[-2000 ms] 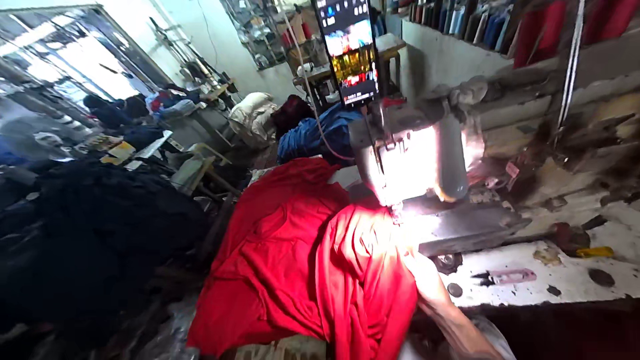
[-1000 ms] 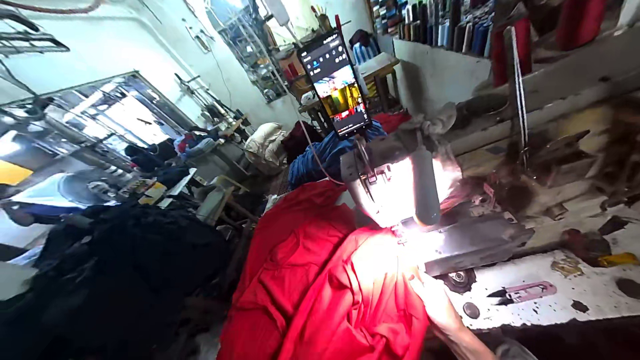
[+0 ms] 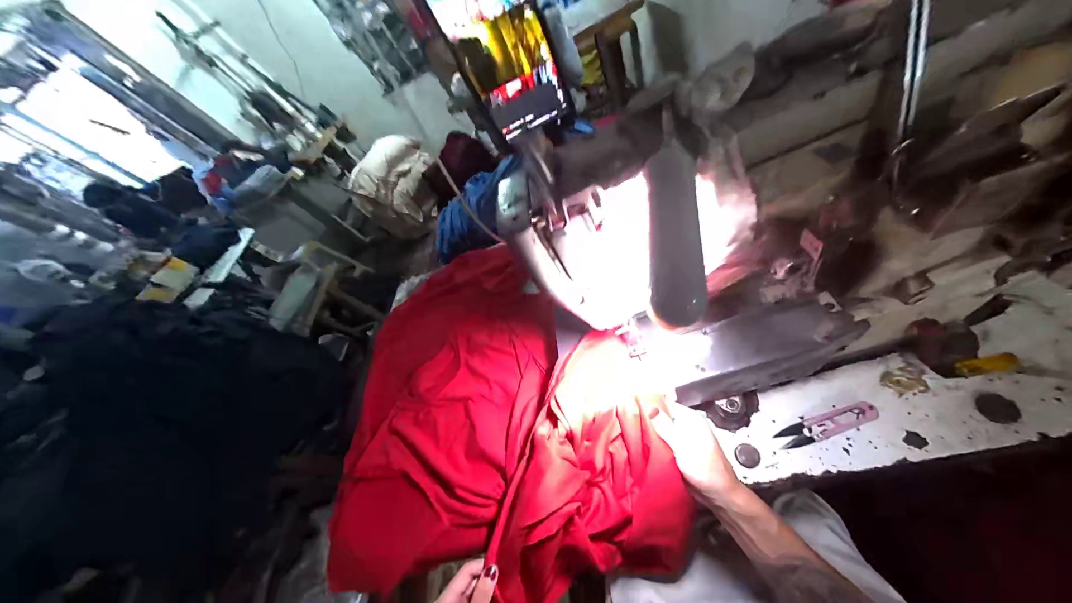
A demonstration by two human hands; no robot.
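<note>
Red fabric lies bunched over the sewing bed and hangs down over the near edge. Its upper right part is washed out by glare beneath the head of a sewing machine. My right hand rests on the fabric's right edge, close to the needle area; glare hides its fingertips, so its hold is unclear. At the bottom of the view, my left hand pinches a folded edge of the same fabric between thumb and finger. Pink-handled thread snips lie on the white table to the right of my right hand.
A phone with a lit screen stands behind the machine head. A dark cloth pile fills the left side. Blue cloth and a pale bundle lie behind. A yellow object sits at the table's right.
My left hand has come into view at the bottom, pinching the fabric edge. My right hand stays at the fabric's right side. The view has shifted.
</note>
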